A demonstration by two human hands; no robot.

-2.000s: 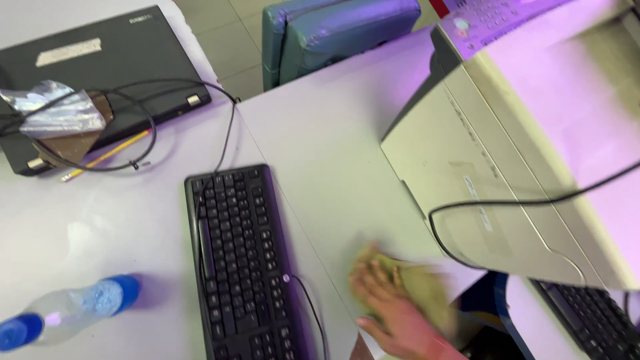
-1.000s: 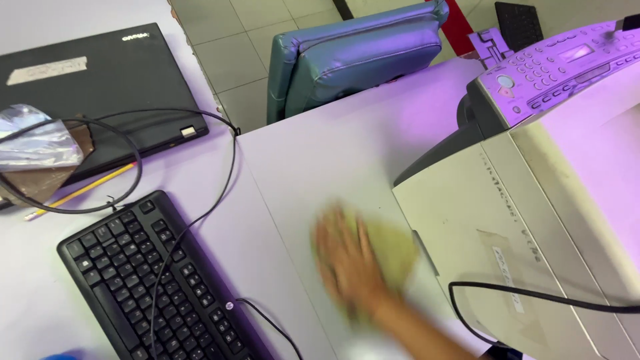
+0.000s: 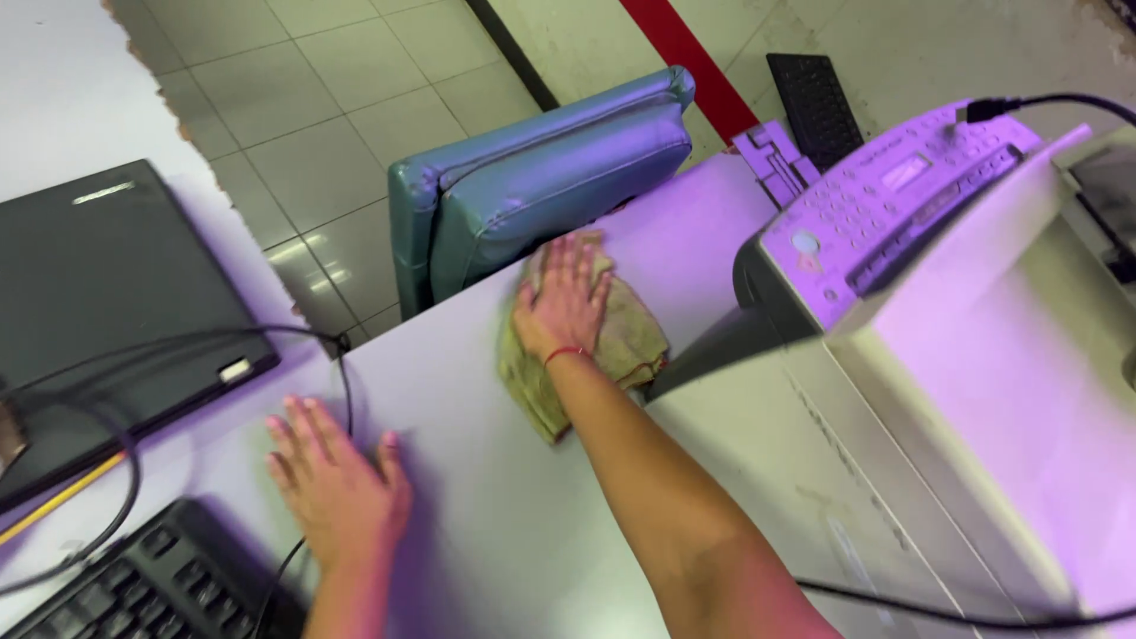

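Note:
My right hand [image 3: 563,306], with a thin red band at the wrist, lies flat on a yellow-green cloth [image 3: 626,342] at the far edge of the white tabletop [image 3: 497,524]. Its fingers are slightly spread and press on the cloth without gripping it. My left hand [image 3: 342,484] is spread low over the tabletop, between the black keyboard [image 3: 133,581] and the cloth. A black cable passes beside and behind its fingers. Whether the left palm touches the table cannot be told.
A closed black laptop [image 3: 115,293] lies at the left, with a cable across it and a yellow pencil [image 3: 62,497] beside it. A large multifunction printer [image 3: 887,390] stands at the right. Beyond the edge are a blue-green padded chair [image 3: 559,177] and another keyboard [image 3: 815,111].
My right hand has moved with the cloth to the table's far edge, near the chair. My left hand has come into view. The view has shifted forward.

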